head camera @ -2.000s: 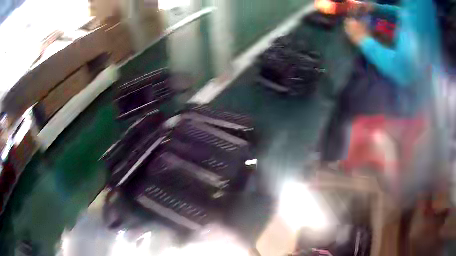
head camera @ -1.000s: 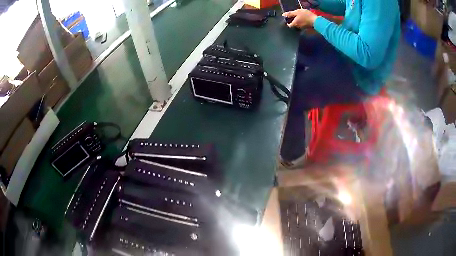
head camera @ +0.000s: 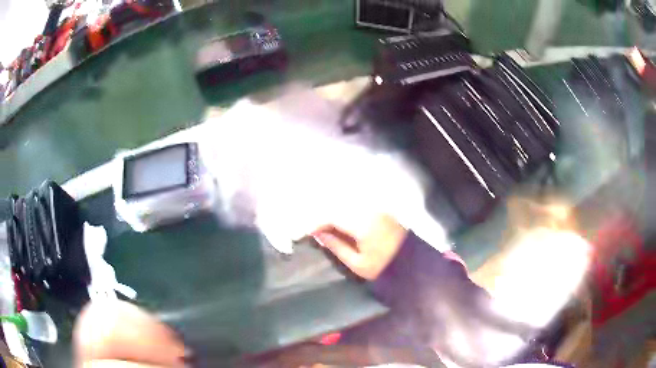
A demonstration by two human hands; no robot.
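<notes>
My right hand (head camera: 370, 248), in a dark sleeve, is at the centre, at the lower edge of a bright heap of clear plastic film (head camera: 324, 172). Its fingertips touch or overlap the film; whether they grip any is blurred. My left hand (head camera: 126, 334) is a blurred shape at the bottom left, its fingers not readable. A stack of wrapped screen panels (head camera: 157, 172) with a grey window and black border lies left of the film. A limp white glove (head camera: 101, 262) lies above my left hand, not worn.
Black speakers stand in a row (head camera: 475, 136) at the right, with others behind. Another black group (head camera: 44, 230) stands at the far left. A bottle with a green nozzle (head camera: 37, 325) is at the lower left. One speaker (head camera: 241, 57) lies on the back bench. A red stool (head camera: 622, 266) is at right.
The view has swung left to the film, panels and glove. The speaker row now shows at the right, the seated person is out of view, and both my hands now show.
</notes>
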